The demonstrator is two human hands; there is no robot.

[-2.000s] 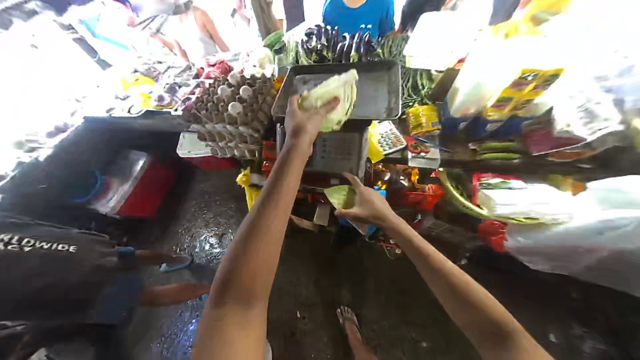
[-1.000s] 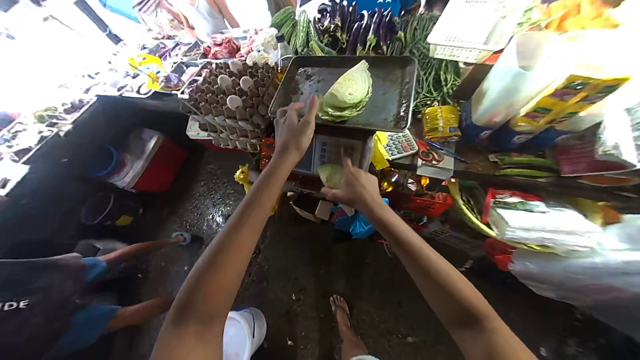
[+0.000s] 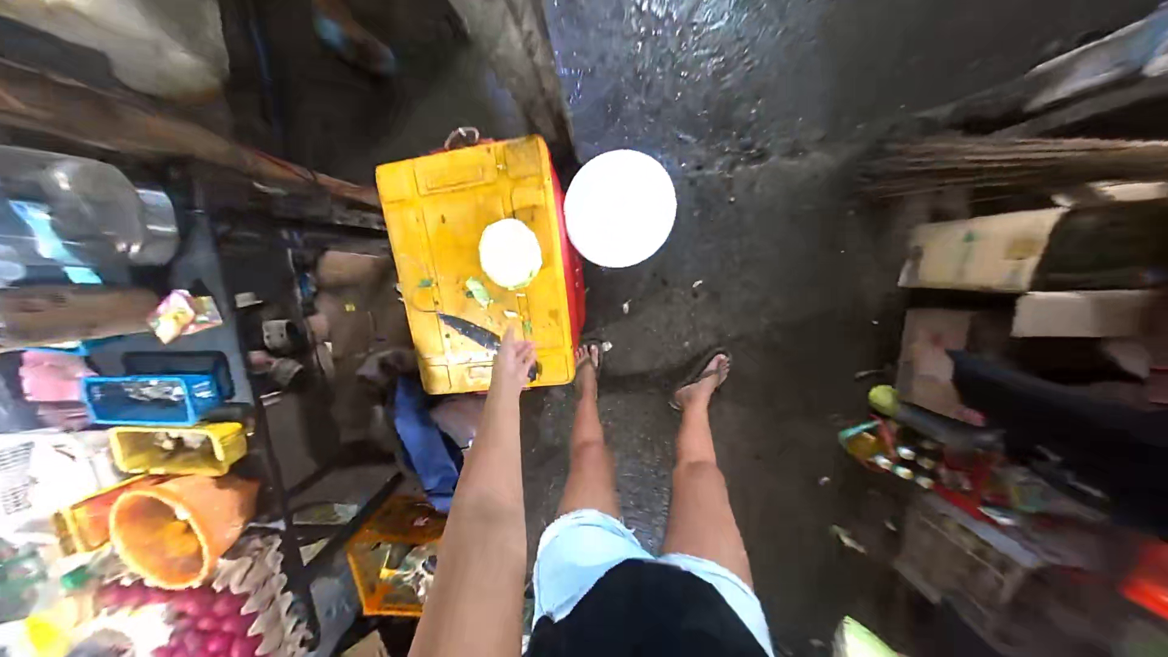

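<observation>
My left hand (image 3: pixel 516 358) is at the near edge of a yellow plastic cooler lid (image 3: pixel 470 196), with its fingers around the dark handle of a knife (image 3: pixel 470 330). The blade lies flat on the lid, pointing up and left. A pale, round cut cabbage (image 3: pixel 511 254) sits farther up the lid, with scraps of green leaf (image 3: pixel 477 291) between it and the blade. My right hand is out of view. At the bottom right edge shows part of a pale green thing (image 3: pixel 862 639), perhaps cabbage.
A white round stool top or lid (image 3: pixel 620 208) stands right of the cooler. Shelves with a blue basket (image 3: pixel 155 400) and an orange container (image 3: pixel 164 531) line the left; an orange crate (image 3: pixel 394 557) is lower down. Cardboard boxes (image 3: pixel 985 251) stand at the right. The floor looks wet.
The view has turned far from the stall with the scale to the cooler. My left hand, earlier near the metal tray holding cabbage, is now at the knife. My right hand has left view.
</observation>
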